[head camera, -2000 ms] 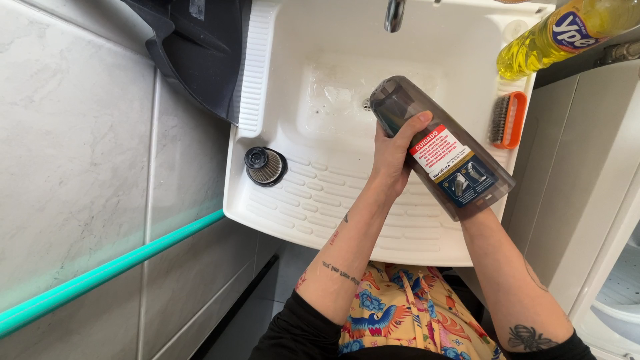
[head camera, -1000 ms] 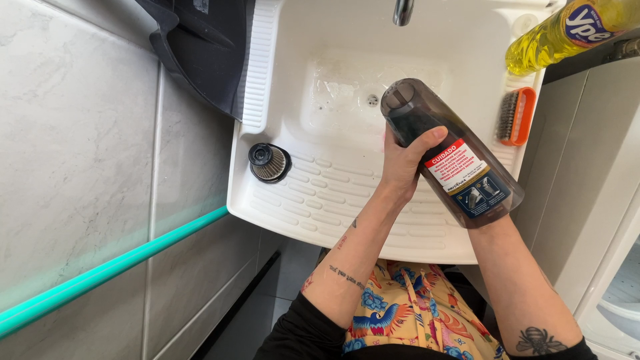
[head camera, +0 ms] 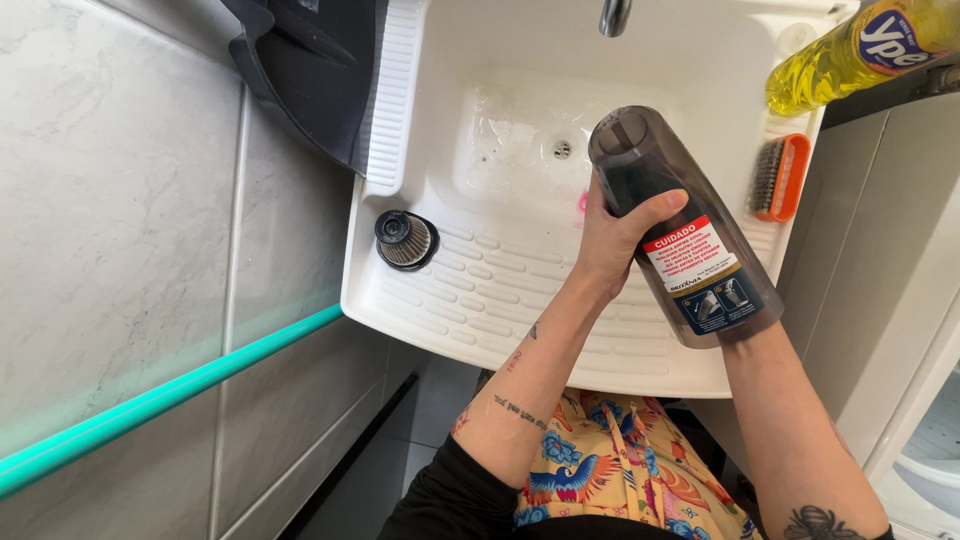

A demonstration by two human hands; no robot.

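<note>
My left hand grips the side of a smoky translucent plastic vacuum cleaner dust container, thumb across its front above a warning label. The container is tilted over the sink's front right, its open round end towards the drain. My right forearm meets its lower end; the right hand is hidden inside or behind it, and its grip does not show. Something dark shows through the wall. A small pink thing shows beside my left fingers. A pleated cone filter with a black cap rests at the sink's front left corner.
The white laundry sink has a ribbed front and a metal faucet. On its right are an orange-backed brush and a yellow Ypê detergent bottle. A black plastic piece leans at left, above a turquoise pole.
The pink thing beside my left fingers shows now but not in the earlier frames. My left hand has kept hold of the container, which stays tilted over the sink.
</note>
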